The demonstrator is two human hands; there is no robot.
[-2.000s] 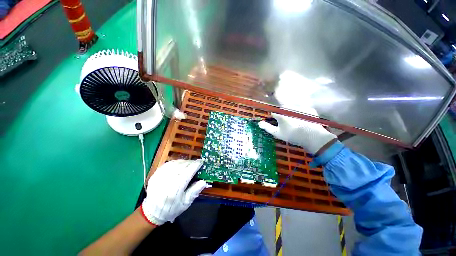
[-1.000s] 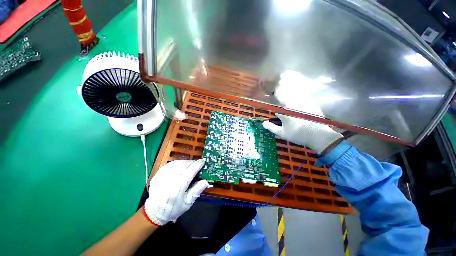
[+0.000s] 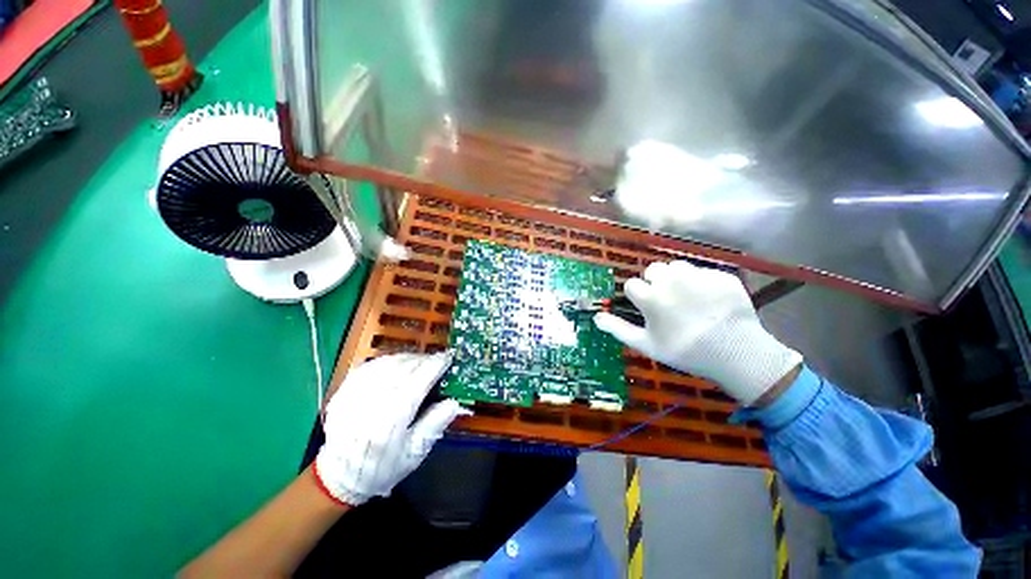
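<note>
A green circuit board (image 3: 509, 328) lies on the orange-brown slotted tray (image 3: 396, 303), with a bright glare at its middle and white connectors on its near edge. My left hand (image 3: 384, 428), in a white glove with a red cuff edge, holds the board's near left corner between thumb and fingers. My right hand (image 3: 695, 328), in a white glove, grips a small cutter (image 3: 589, 305) over the board's right half. The metal tip and a bit of red show; the glove hides the rest. Whether the tip touches the board cannot be told.
A clear hood (image 3: 543, 124) with a brown lower edge tilts over the tray's far side. A white fan (image 3: 254, 209) stands left of the tray on the green mat (image 3: 124, 373). A red duct (image 3: 156, 48) and another board (image 3: 32, 122) are at the far left.
My right hand has moved from the board's far right corner toward me, and the cutter's tip now shows over the board. The view has shifted slightly. My left hand stays at the near left corner.
</note>
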